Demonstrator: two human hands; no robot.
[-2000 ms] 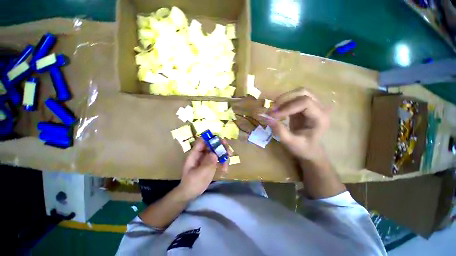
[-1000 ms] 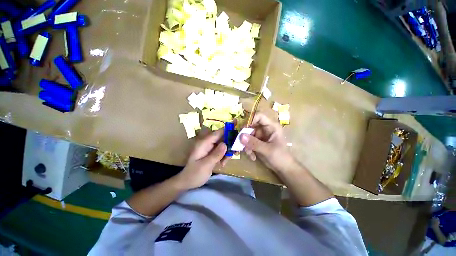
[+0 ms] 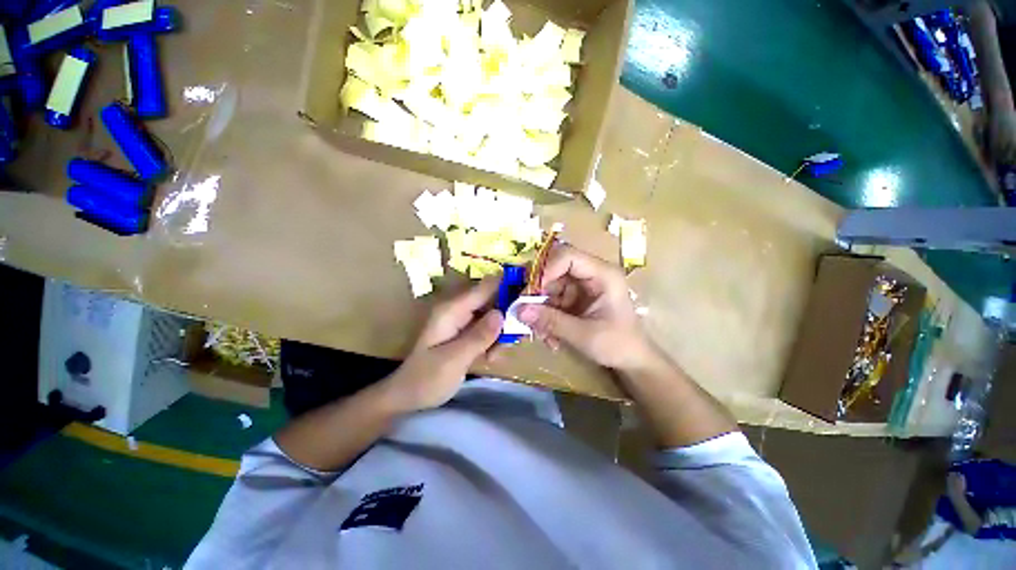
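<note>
My left hand [image 3: 448,347] holds a blue battery cell [image 3: 511,278] upright near the bench's front edge. My right hand [image 3: 593,306] pinches a white piece [image 3: 521,316] against the cell's right side, covering part of it. Orange-brown lead wires [image 3: 543,263] rise from the white piece between the hands. The fingers hide where the piece and the cell meet. Loose pale-yellow adhesive pads [image 3: 481,236] lie just beyond the hands. The pad box [image 3: 446,164], an open cardboard tray full of pads, stands behind them.
Blue cells [image 3: 109,195], some with pale strips, lie at the left. A yellow piece [image 3: 633,242] lies right of my right hand. The board box [image 3: 819,334] stands at the right. One blue cell [image 3: 823,167] lies on the green surface. A person's arm [image 3: 963,503] shows at the lower right.
The right hand has come in from the right to the cell, bringing the white piece with wires. The white piece now lies closer over the cell than one second ago. The view has turned.
</note>
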